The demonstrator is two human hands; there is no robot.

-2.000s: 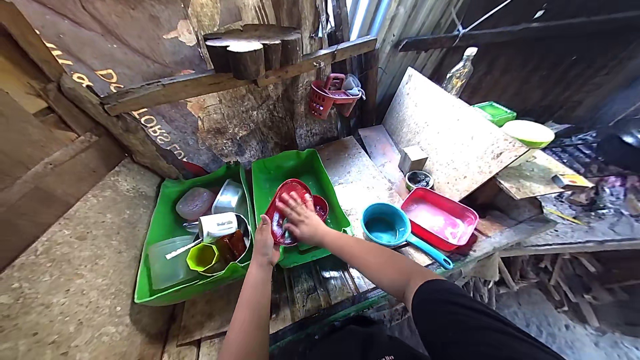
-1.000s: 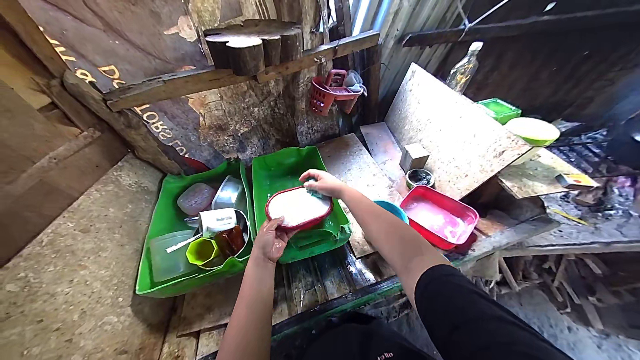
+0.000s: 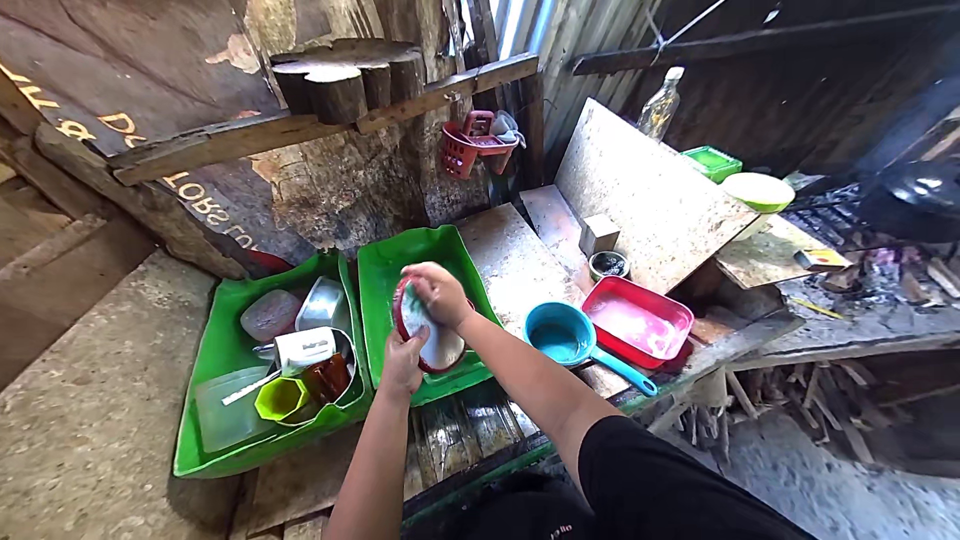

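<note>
A red-rimmed lid or shallow dish with a pale, wet face (image 3: 442, 346) is tilted over the right green basin (image 3: 469, 262). My left hand (image 3: 405, 360) grips its lower left edge, thumb on the pale face. My right hand (image 3: 437, 294) lies on its upper part, fingers bent against the surface; whether it holds a sponge is hidden. Just right of the basin stand a blue dipper (image 3: 559, 334) and a red rectangular tub (image 3: 637, 319) with cloudy, sudsy liquid. The left green basin (image 3: 196, 405) holds a white mug (image 3: 305, 349), a yellow-green cup (image 3: 281, 400), a metal container and other ware.
A red plastic basket (image 3: 476, 146) hangs on the wall. Behind the tub are a small tin (image 3: 608, 265), a wooden block (image 3: 600, 234) and a leaning board (image 3: 649, 199). Farther right are a glass bottle (image 3: 660, 105), a green bowl (image 3: 757, 192), a matchbox (image 3: 822, 259) and a smoking fire with a dark pot.
The red-rimmed piece has turned from nearly flat to steeply tilted. My right hand has moved from its upper right edge onto its face. The blue dipper, mostly hidden by my arm a second ago, shows again.
</note>
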